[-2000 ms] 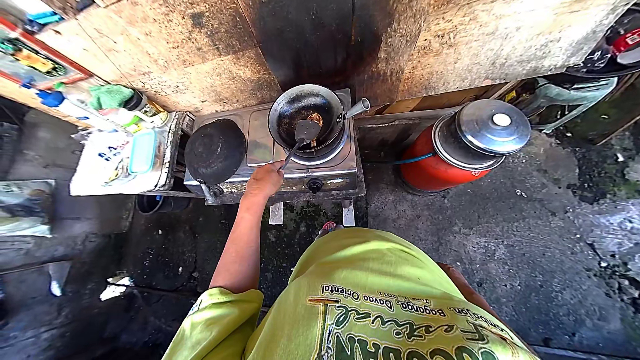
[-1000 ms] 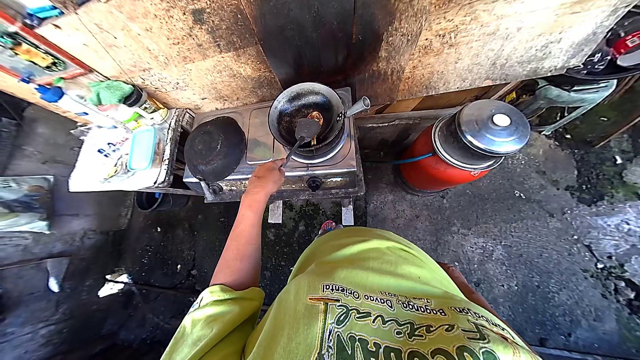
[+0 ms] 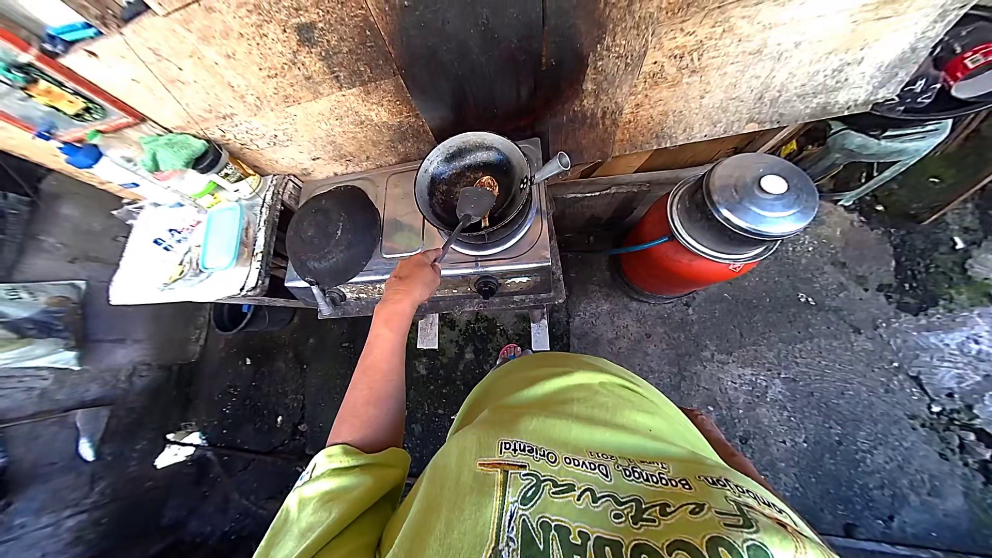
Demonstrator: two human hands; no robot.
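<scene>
My left hand (image 3: 411,277) is closed around the handle of a dark spatula (image 3: 475,203), whose blade is inside a wok (image 3: 442,167). A browned piece of food (image 3: 487,184) shows just beyond the blade, partly covered by it. The wok sits over the right burner of a metal two-burner gas stove (image 3: 403,203), its handle pointing right. A second black pan (image 3: 335,232) lies on the stove's left side, handle toward me. My right hand is not visible; only part of that arm shows beside the green shirt.
Right of the stove stands a red cylinder-shaped container (image 3: 651,252) with a blue hose, near a pot with a metal lid (image 3: 763,194). On the left, a side table (image 3: 147,267) bears a container with a light-blue lid (image 3: 222,236) and bottles. A scorched wooden wall (image 3: 480,62) rises behind the stove.
</scene>
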